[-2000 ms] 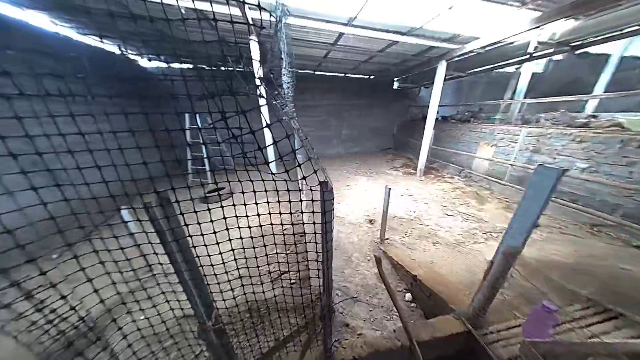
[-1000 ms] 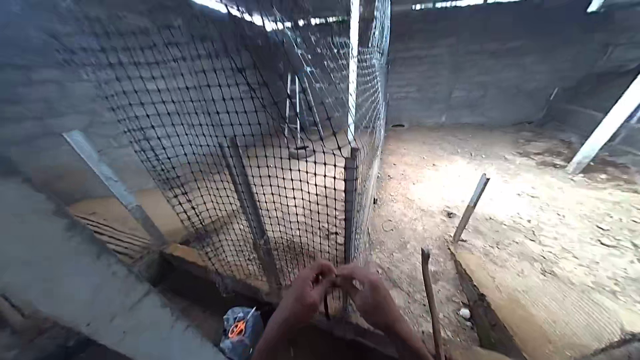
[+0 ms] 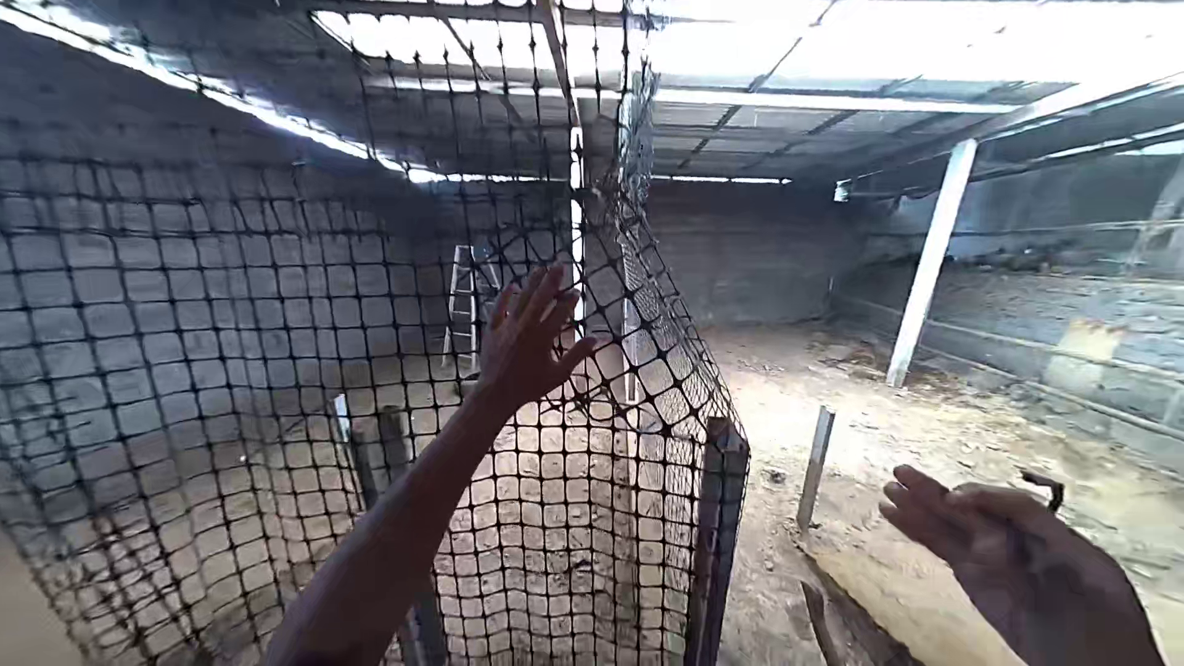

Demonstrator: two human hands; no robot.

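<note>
Black plastic mesh netting (image 3: 555, 472) hangs across the left and middle of the view, gathered and creased near a post (image 3: 720, 536) at its right edge. My left hand (image 3: 532, 338) is raised against the netting with its fingers spread, above and left of that post's top. To the right of the post, my right hand (image 3: 980, 536) is held in the air, palm partly up, away from the netting. A small dark bent piece (image 3: 1045, 486) shows beside the right hand; whether the hand holds it, I cannot tell.
A short stake (image 3: 816, 467) stands in the dirt floor right of the netting, with a curved stick (image 3: 819, 620) below it. Behind the netting are a ladder (image 3: 461, 305) and more short posts. A white post (image 3: 932, 264) rises at the right, before a block wall (image 3: 1110, 324).
My hands were together low by the post; now they are apart, the left up at the netting and the right out to the right. The view has tilted upward.
</note>
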